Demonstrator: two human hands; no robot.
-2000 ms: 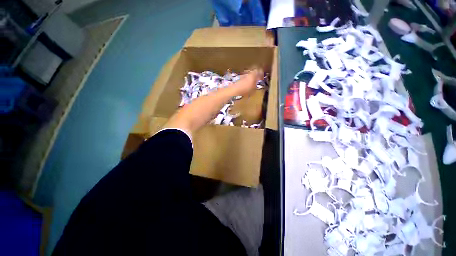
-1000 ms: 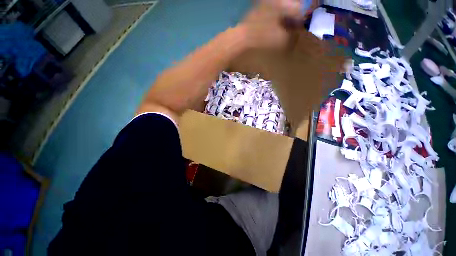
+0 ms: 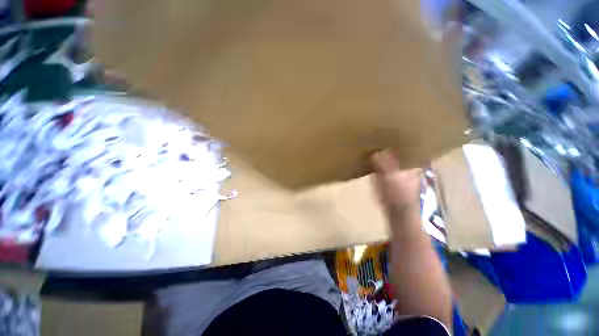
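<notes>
A large brown cardboard sheet [image 3: 295, 85], blurred, is raised in front of me and fills the upper middle. My right hand [image 3: 395, 180] is at its lower right edge, thumb on the near face, and grips it; the other fingers are hidden. My left hand cannot be made out; a blurred brownish patch shows by the sheet's left edge. A wide tangled pile of small white yokes [image 3: 125, 164] lies at the left, partly on a white sheet [image 3: 177, 246].
A flat cardboard work pad [image 3: 309, 220] lies below the raised sheet. A carton with a white strip [image 3: 492, 197] and a blue bin or box [image 3: 542, 269] are at the right. White parts [image 3: 371, 315] and an orange printed piece [image 3: 361, 266] show low, near my legs.
The view has swung right from the carton on the floor to the bench. The brown cardboard, lifted over the carton a second ago, is now above the work pad. My right hand has appeared.
</notes>
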